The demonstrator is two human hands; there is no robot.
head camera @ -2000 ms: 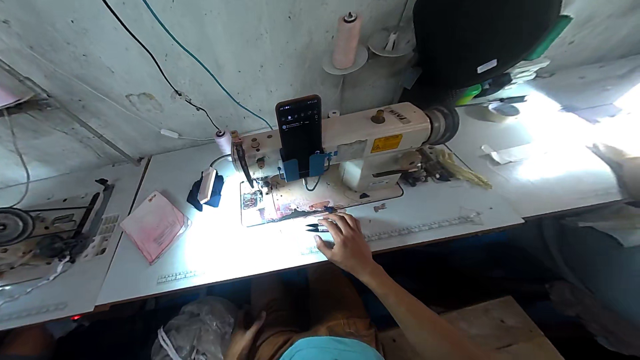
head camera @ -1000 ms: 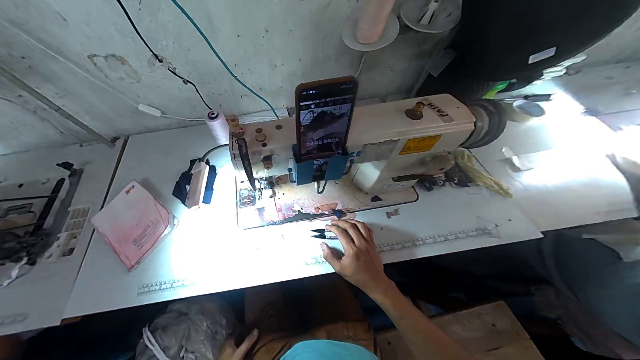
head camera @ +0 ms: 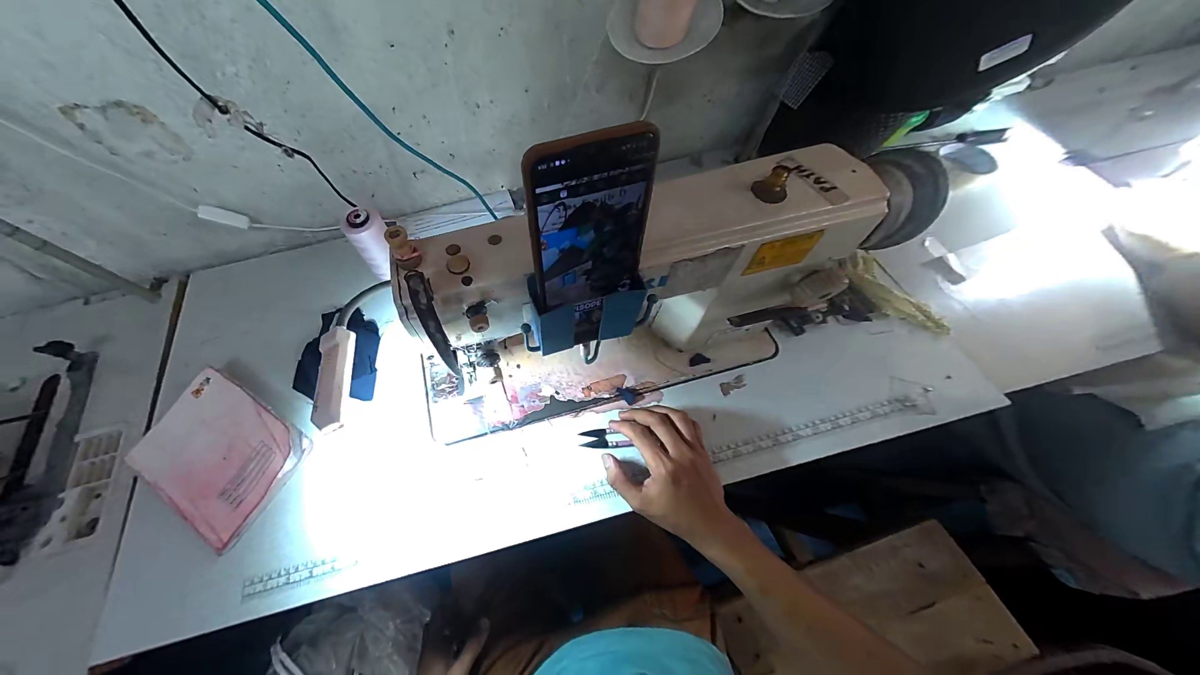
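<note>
My right hand [head camera: 670, 469] rests at the front edge of the white sewing table, its fingers curled over a small pair of thread snips [head camera: 605, 439] whose two dark tips point left. Just behind it stands an industrial sewing machine [head camera: 694, 234]. A smartphone [head camera: 592, 220] with a lit screen sits upright in a blue holder [head camera: 600, 319] at the machine's front. Low in the view, below the table edge, my left hand [head camera: 469, 647] is partly visible near my lap; shadow hides whether it holds anything.
Left on the table are a pink booklet in a clear sleeve [head camera: 220, 459], a lamp head [head camera: 333, 375] and dark cloth [head camera: 366, 361]. A thread cone [head camera: 367, 239] stands behind. Yellowish cloth [head camera: 891, 295] lies right of the machine. A plastic bag [head camera: 361, 637] is below the table edge.
The phone's screen shows a different picture from two seconds ago. The view has moved closer to the table. My right hand stays around the snips by the table's front edge.
</note>
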